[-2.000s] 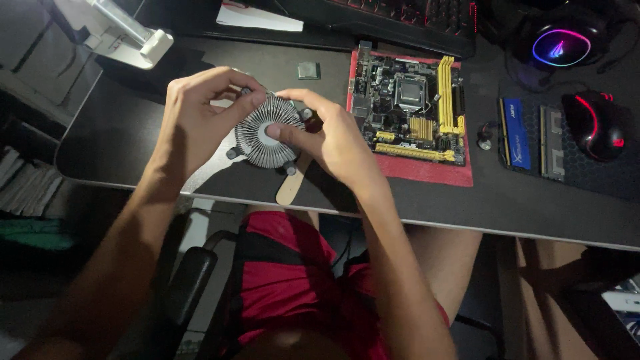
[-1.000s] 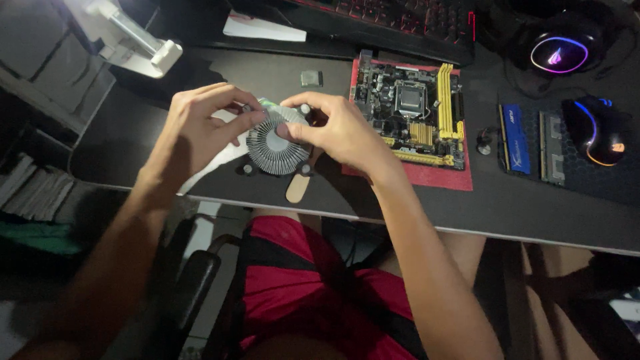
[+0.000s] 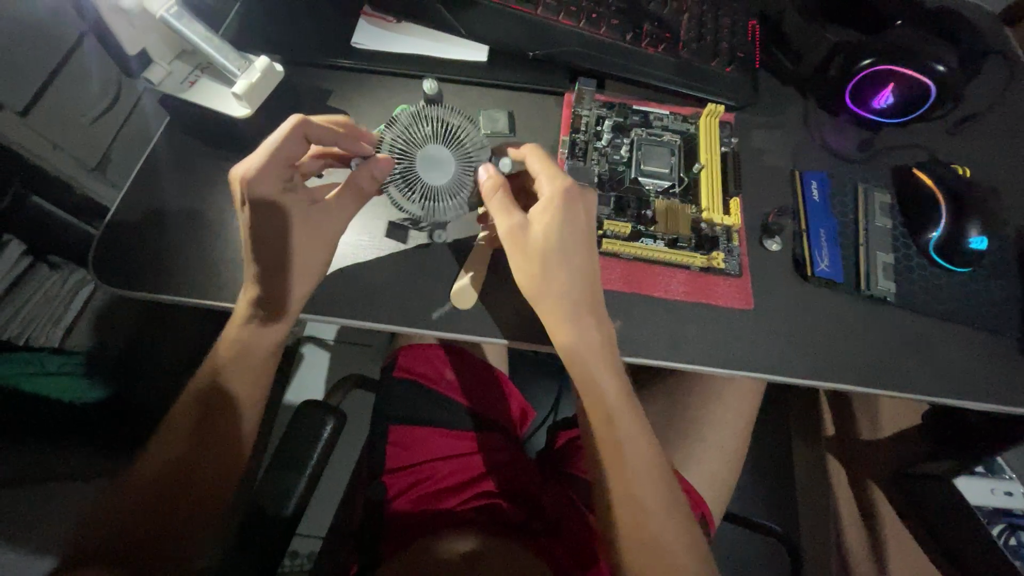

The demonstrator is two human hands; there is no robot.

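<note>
A round CPU cooler heatsink [image 3: 436,166] with radial metal fins and push-pin feet is held between both hands above the dark desk. My left hand [image 3: 300,188] pinches a foot at its left side with thumb and fingers. My right hand [image 3: 548,220] grips the right side near another foot. Just behind it lies a small square processor [image 3: 498,122]. Under and beside the heatsink are a white sheet [image 3: 364,232] and a wooden stick [image 3: 470,276]. To the right, a motherboard [image 3: 660,168] with a processor in its socket rests on a red cloth [image 3: 680,288].
At the right lie a blue RAM module [image 3: 820,226], another memory module [image 3: 878,240], a lit mouse [image 3: 944,216] and a small metal-topped part [image 3: 772,232]. Behind stand a keyboard [image 3: 640,36] and a headset [image 3: 890,94]. A white lamp [image 3: 212,64] stands at the back left.
The heatsink has turned in my hands, with its finned face still up. Both hands have moved from its upper edge to opposite sides, so that more of the fins shows.
</note>
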